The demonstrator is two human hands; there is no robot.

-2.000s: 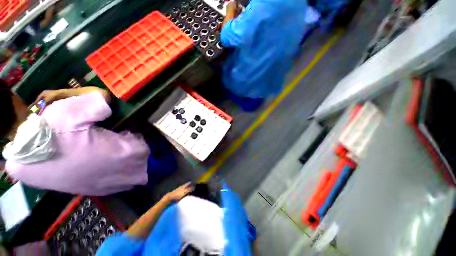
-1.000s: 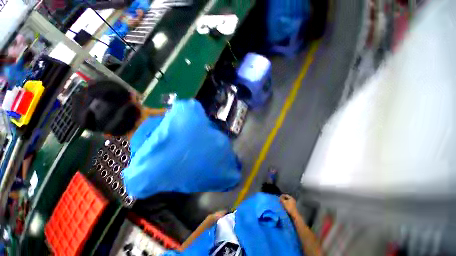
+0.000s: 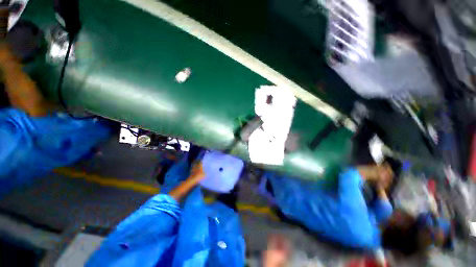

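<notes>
A pale purple stool (image 3: 222, 171) stands below the front edge of the green bench. My left hand (image 3: 196, 175) reaches to the stool's left edge and seems to touch it; blur hides its fingers. A blurred skin-coloured shape, seemingly my right hand (image 3: 275, 253), is at the bottom edge, partly cut off; its fingers cannot be made out. White paper sheets (image 3: 271, 125) lie on the green bench, with a small dark thing on them and a grey thing at their left side.
The green bench (image 3: 125, 68) has a pale rail (image 3: 209, 37). A small white item (image 3: 182, 75) lies on it. A black cable hangs at left. A worker's blue sleeve (image 3: 47, 141) is at left, another worker in blue (image 3: 323, 208) at right. A yellow floor line (image 3: 104, 180) runs behind.
The view has swung round to the bench with the white paper. The stool now shows close to my body, with my left hand at its edge. The red-orange trays are out of view.
</notes>
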